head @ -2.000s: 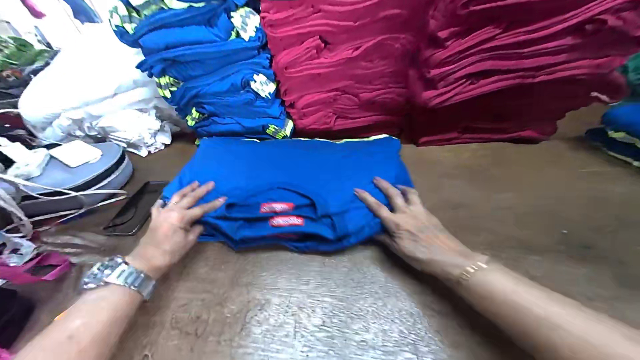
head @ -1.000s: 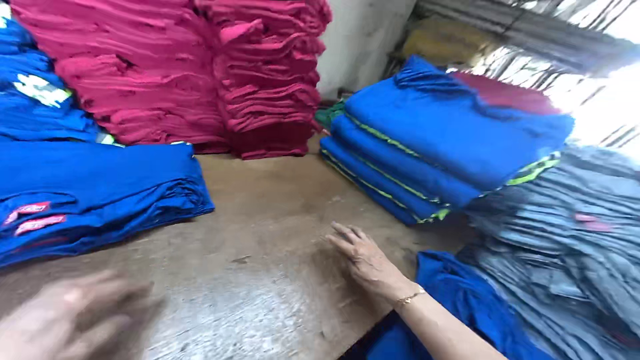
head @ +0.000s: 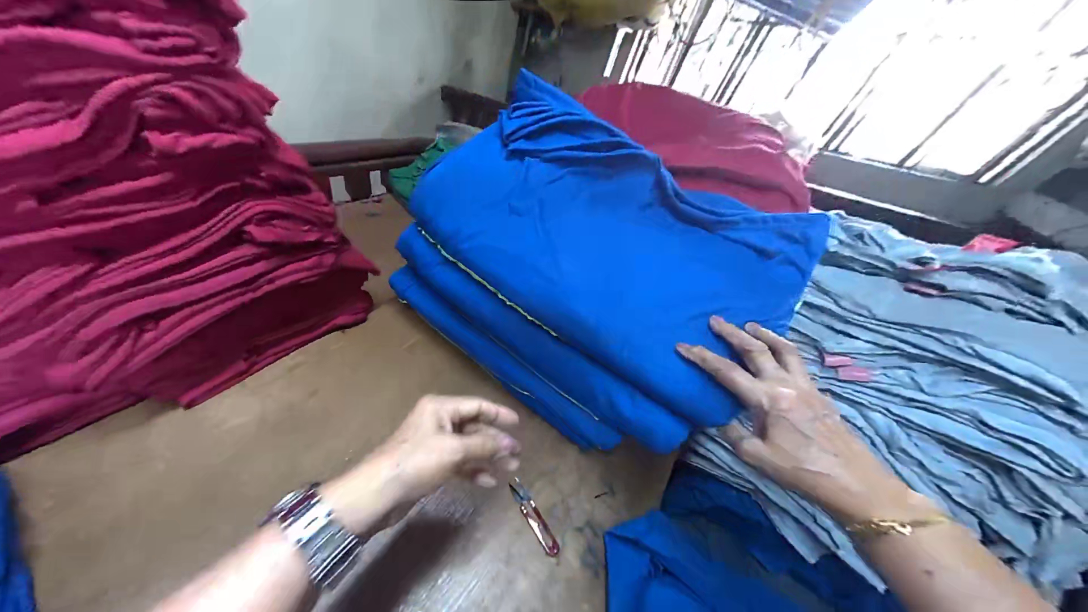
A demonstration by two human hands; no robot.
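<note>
A stack of folded blue garments [head: 586, 272] with thin yellow-green edging lies on the brown table. My right hand [head: 778, 404] rests at the stack's near right corner, fingers spread over the top garment; whether it grips the cloth I cannot tell. My left hand [head: 459, 442], with a metal watch at the wrist, hovers over the table in front of the stack, fingers loosely curled and holding nothing. Just below it on the table lies a pair of thread snips [head: 535, 518].
Tall piles of dark red garments [head: 170, 221] stand at left. Grey-blue garments [head: 952, 382] are heaped at right, and loose blue cloth [head: 705, 552] lies at the near edge. A red bundle [head: 697, 140] sits behind the blue stack, near a barred window.
Both hands have left the folded blue shirt they touched two seconds ago. My right hand has moved from the bare table onto the blue stack. The view has swung right.
</note>
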